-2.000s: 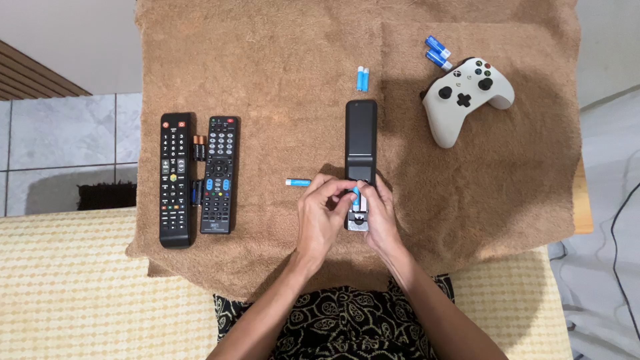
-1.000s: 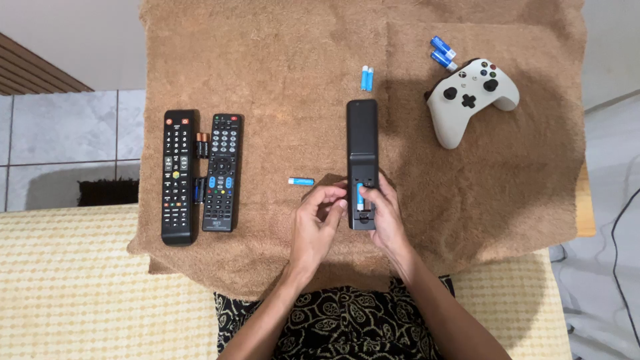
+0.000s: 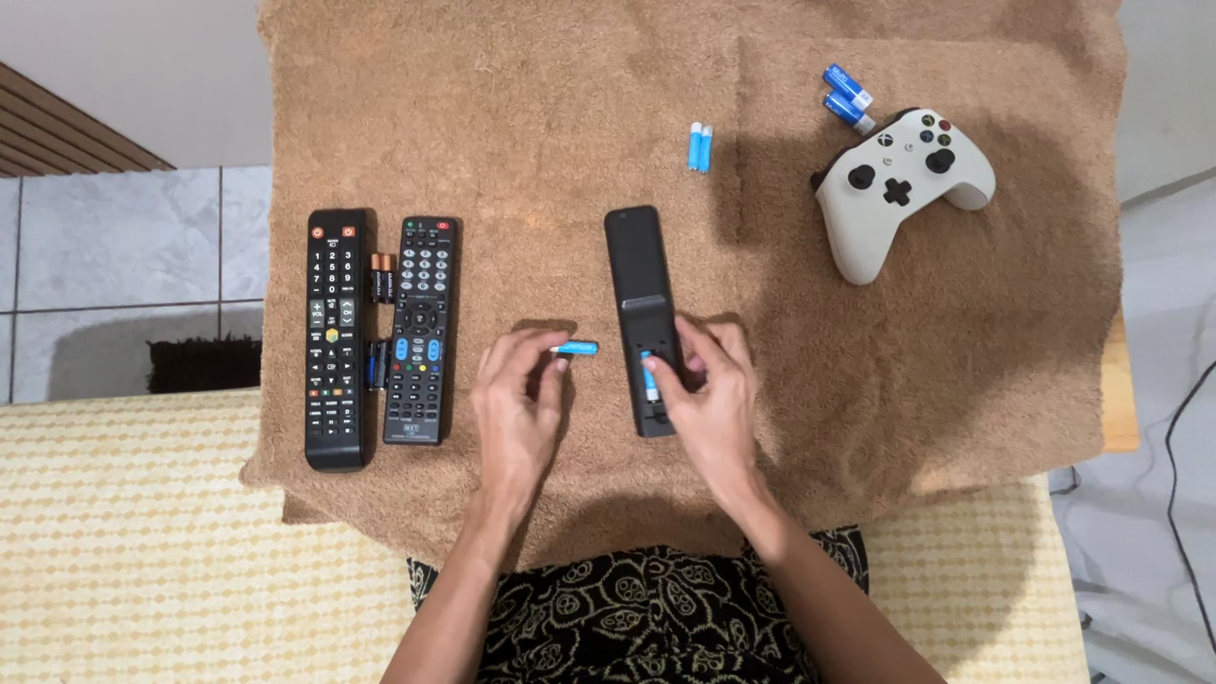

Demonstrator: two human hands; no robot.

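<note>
A black remote control [image 3: 642, 275] lies back side up on the brown towel, its battery bay uncovered near the lower end. My right hand [image 3: 711, 394] holds its right edge, thumb on a light blue battery [image 3: 650, 378] in the bay. To the left, my left hand [image 3: 521, 389] pinches the white-tipped end of another light blue battery [image 3: 578, 348] between thumb and fingers, just above the towel or on it; which, I cannot tell. Two more light blue batteries [image 3: 700, 148] lie side by side beyond the remote.
Two black remotes, a longer one [image 3: 334, 427] and a shorter one [image 3: 418, 332], lie at the left with copper-topped batteries [image 3: 382, 280] and darker batteries [image 3: 378, 365] between them. At the upper right, a white game controller [image 3: 869, 223] sits by two dark blue batteries [image 3: 845, 98].
My left hand has moved left from the remote to the loose light blue battery and taken hold of it. The remote has tilted slightly. My right hand has stayed at its lower part.
</note>
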